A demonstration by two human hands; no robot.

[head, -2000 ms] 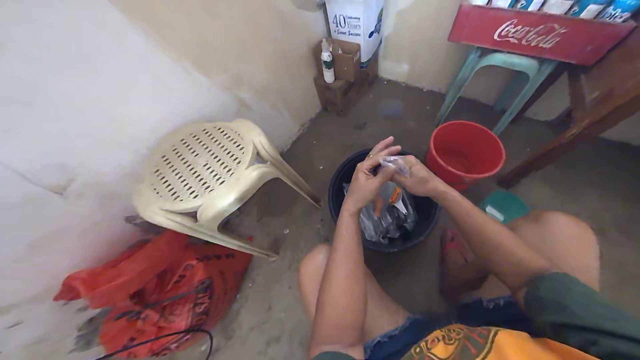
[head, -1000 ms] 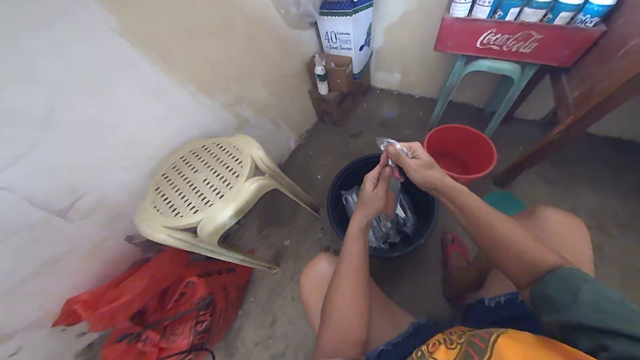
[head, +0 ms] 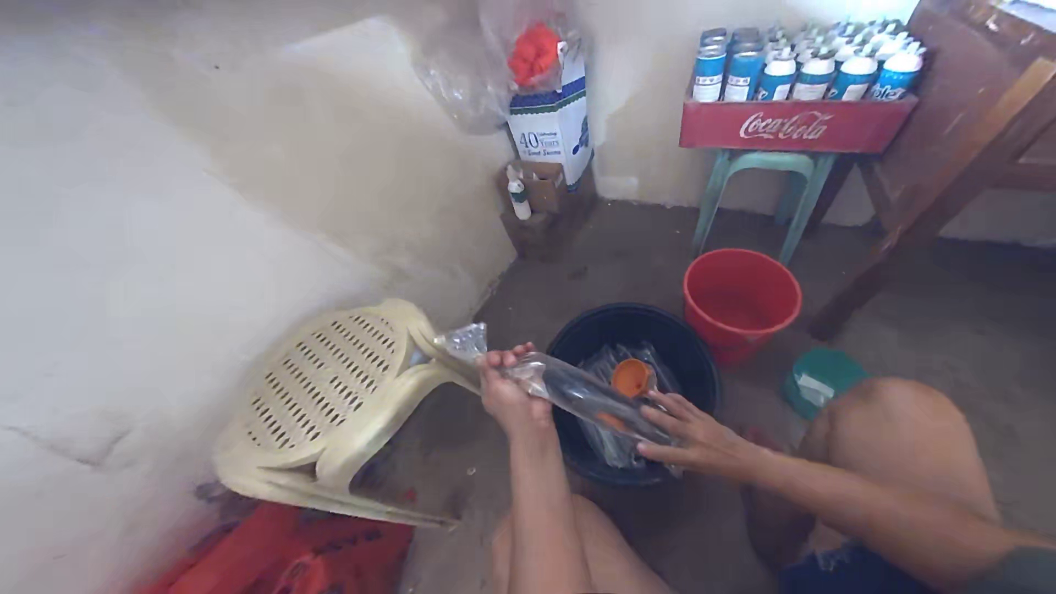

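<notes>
My left hand (head: 513, 394) is closed around the neck of a long, clear plastic bag (head: 586, 396), whose loose top flares out beyond the fingers. The bag slants down to the right over a dark round basin (head: 631, 312). At its lower end my right hand (head: 693, 436) touches it with fingers spread. Inside the basin lie several clear, filled-looking plastic bags (head: 606, 441) and an orange plastic scoop or cup (head: 632, 378), partly behind the held bag.
A cream plastic stool (head: 326, 384) stands left of the basin, with a red bag (head: 289, 549) below it. Right are a red bucket (head: 742, 301) and a green plastic lid or dish (head: 821, 381). Behind, a red crate (head: 796, 125) of bottles rests on a green stool (head: 771, 161).
The hands, close together one second ago, have moved apart along the bag, which now lies stretched between them. The orange scoop has come into plain sight. The view has shifted.
</notes>
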